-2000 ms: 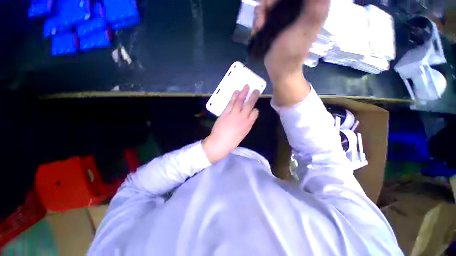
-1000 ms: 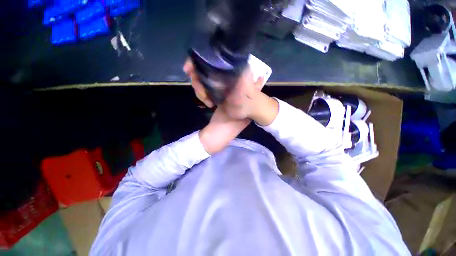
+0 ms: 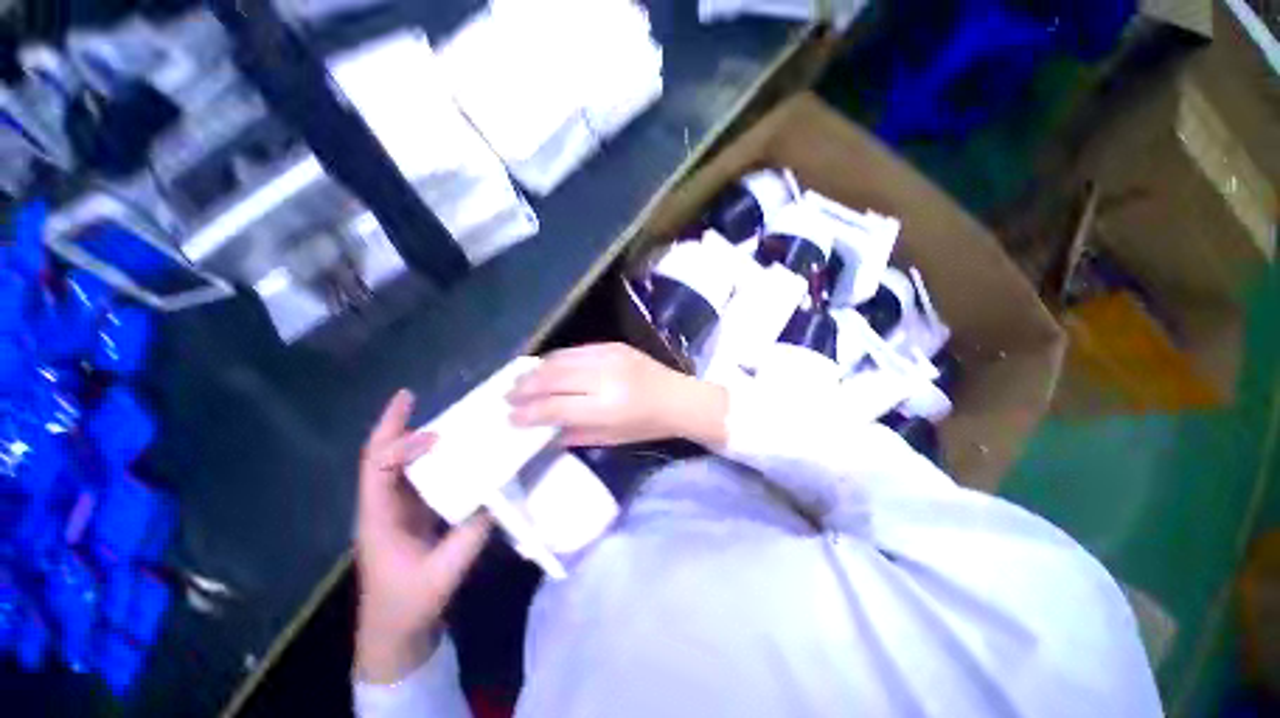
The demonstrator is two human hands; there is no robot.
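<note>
A white camera unit [image 3: 484,442] is held at the bench's front edge, over my lap. Its flat rectangular housing faces up and its rounded white head [image 3: 569,502] hangs below on the bracket side. My left hand [image 3: 407,540] grips the housing's left side, fingers and thumb around it. My right hand [image 3: 597,397] holds the upper right edge of the housing. The screwdriver is in neither hand. The underside of the unit is hidden.
A brown cardboard box [image 3: 1004,330] with several white camera units [image 3: 814,281] stands at the right of the bench edge. White cover plates [image 3: 555,84] are stacked on the dark bench mat [image 3: 281,449]. Blue blocks [image 3: 84,477] lie at the left. A black cord or sleeve crosses the stacks.
The view has turned towards the box at the right. The black screwdriver has left my right hand. Both hands now hold the white camera unit, and its bracket and head show.
</note>
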